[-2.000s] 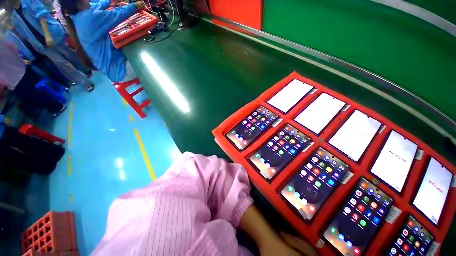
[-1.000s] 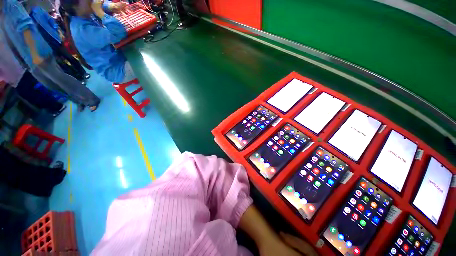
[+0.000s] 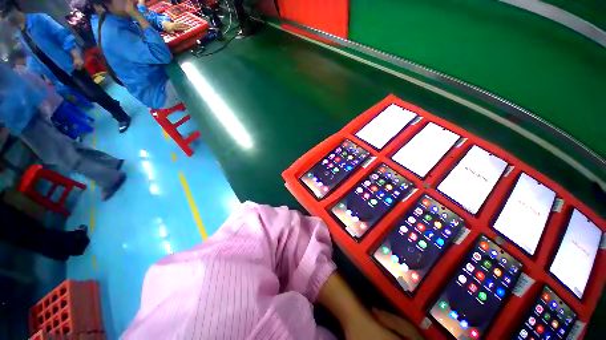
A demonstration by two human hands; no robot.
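A red-orange phone tray (image 3: pixel 290 178) lies on the bench, with two rows of smartphones in its slots. The back row shows white test screens, such as the smartphone (image 3: pixel 472 179); some have faint text. The front row shows home screens with app icons, such as the smartphone (image 3: pixel 419 242). The nearest front phone is cut off by the bottom edge. My left hand (image 3: pixel 392 327) rests low by the tray's front edge, mostly cut off; its fingers are not clear. My right hand is not in view.
The dark green bench mat (image 3: pixel 292 86) runs to the far left, where a person in blue (image 3: pixel 129 56) sits at a red crate (image 3: pixel 189 33). Red stools (image 3: pixel 178 129), walking people and a gridded red crate (image 3: pixel 66 309) are on the blue floor. A metal rail stands behind.
My arm and the tray have not visibly moved. People in the aisle at left have changed position, and the seated person's arms have shifted at the far crate.
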